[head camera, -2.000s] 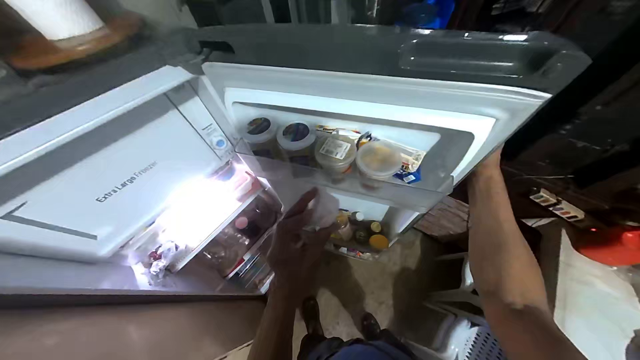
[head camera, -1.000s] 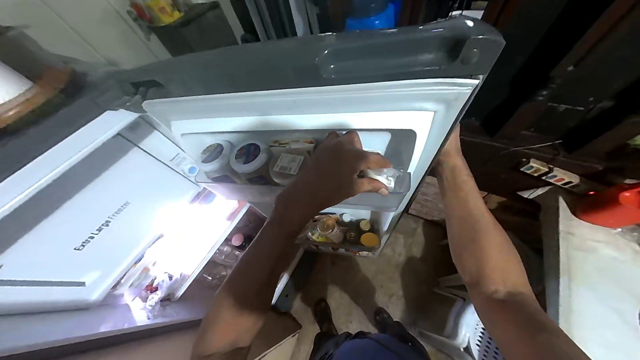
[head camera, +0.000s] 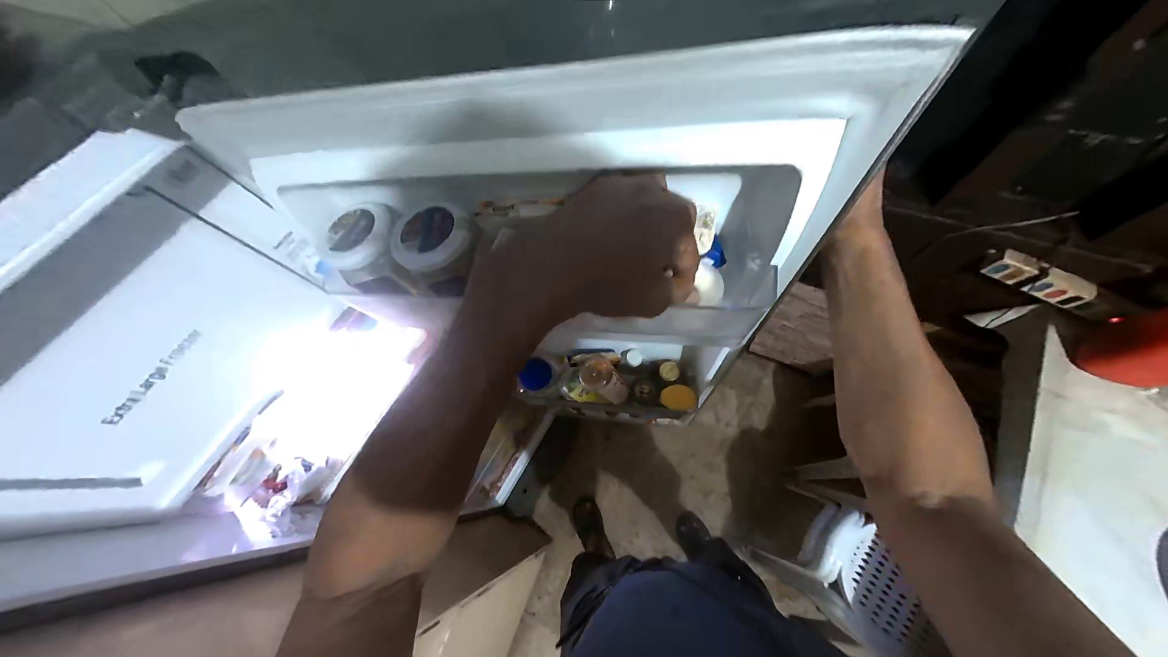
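Observation:
My left hand (head camera: 634, 246) is curled over the upper bin of the open refrigerator door (head camera: 584, 87), with a crumpled white cloth or tissue (head camera: 708, 283) partly showing at its fingers. Left of that hand stand two lidded jars with white-rimmed lids (head camera: 351, 230) (head camera: 431, 230). A food packet (head camera: 520, 208) lies partly hidden behind the hand, and a blue and white packet (head camera: 714, 251) shows to its right. My right hand (head camera: 862, 205) holds the door's outer edge, its fingers hidden behind it.
The lower door bin (head camera: 620, 415) holds several small bottles and jars. At left is the lit compartment (head camera: 109, 383) with bagged items (head camera: 292, 484). White perforated plastic furniture (head camera: 876, 566) stands low at right, beside a pale-covered table (head camera: 1095, 456) with a red object (head camera: 1127, 351).
My left hand moved from below the upper bin, holding a crumpled white item, up into its right part, and remains there. My right hand stays at the door edge. The view has shifted.

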